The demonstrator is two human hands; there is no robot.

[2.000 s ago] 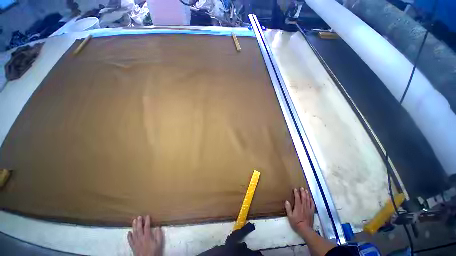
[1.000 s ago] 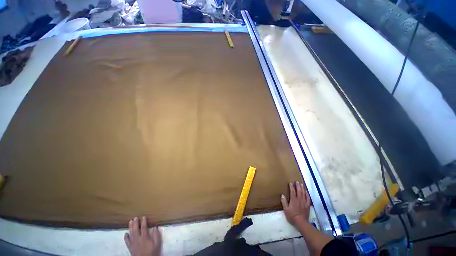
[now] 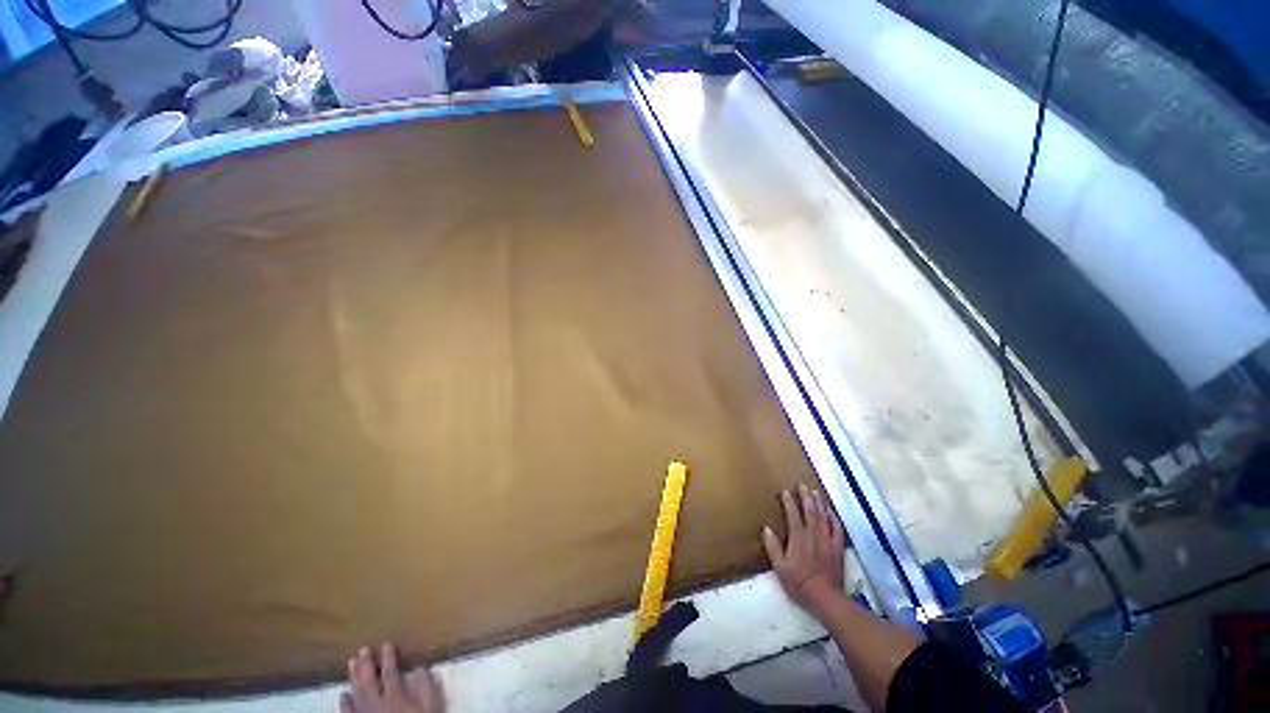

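Observation:
Brown fabric (image 3: 418, 362) lies spread in a stack on the white table (image 3: 529, 674), with slight creases. My left hand (image 3: 392, 685) rests at the fabric's near edge, fingers a little apart, cut off by the bottom of the picture. My right hand (image 3: 805, 543) lies flat on the fabric's near right corner, fingers apart, beside the rail. Neither hand grips anything. A yellow cloth weight (image 3: 660, 550) lies across the near edge between my hands. Other weights lie at the far right corner (image 3: 578, 121) and far left corner (image 3: 145, 192).
The silver cutter rail (image 3: 766, 327) runs along the fabric's right side to a blue cutter unit (image 3: 1011, 635). Beyond are a yellow bar (image 3: 1036, 518), a long white roll (image 3: 1031, 181) and a hanging black cable (image 3: 1033, 153). A white tub (image 3: 145, 135) stands at the far left.
The view has turned and shifted to the right, so the scene sits further left. My hands stay at the fabric's near edge. The fabric and weights show no clear movement on the table.

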